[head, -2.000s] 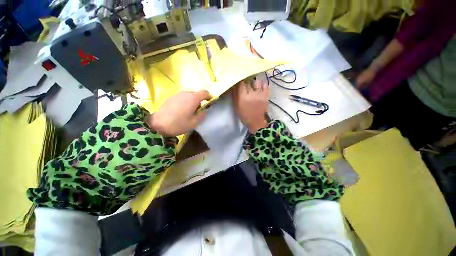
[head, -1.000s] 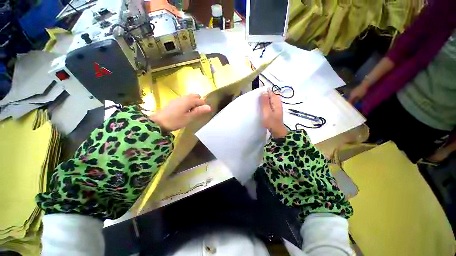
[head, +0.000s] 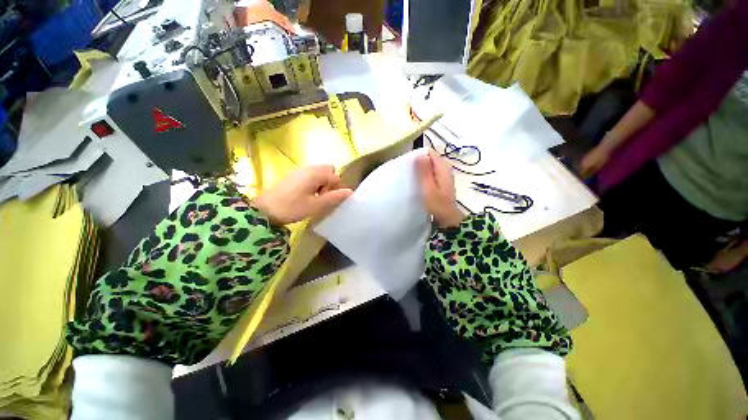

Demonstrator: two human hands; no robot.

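A yellow panel [head: 299, 141] lies on the machine bed inside the pattern clamp frame [head: 340, 121], its near edge lifted and folded towards me. My left hand [head: 303, 194] is closed on the panel's near edge, its fingertips close to the white sheet. My right hand [head: 440, 187] holds a thin white sheet [head: 379, 225] by its upper right edge, thumb in front. The sheet hangs at a slant over the table's front edge and hides part of the panel. The pattern sewing machine's dark grey head [head: 168, 123] stands left of the panel.
Yellow panel stack [head: 41, 287] at left, grey sheets [head: 61, 148] behind it. Finished stack [head: 652, 328] at right. Black cord [head: 463, 154] and thread snips [head: 499, 195] lie on the table. Control screen [head: 437, 37] and small bottle [head: 354, 34] stand at the back. A person's arm [head: 627, 135] is at right.
The white sheet has come out from under the panel into view in my right hand. My left hand has shifted slightly right, and the panel's raised right edge is lower.
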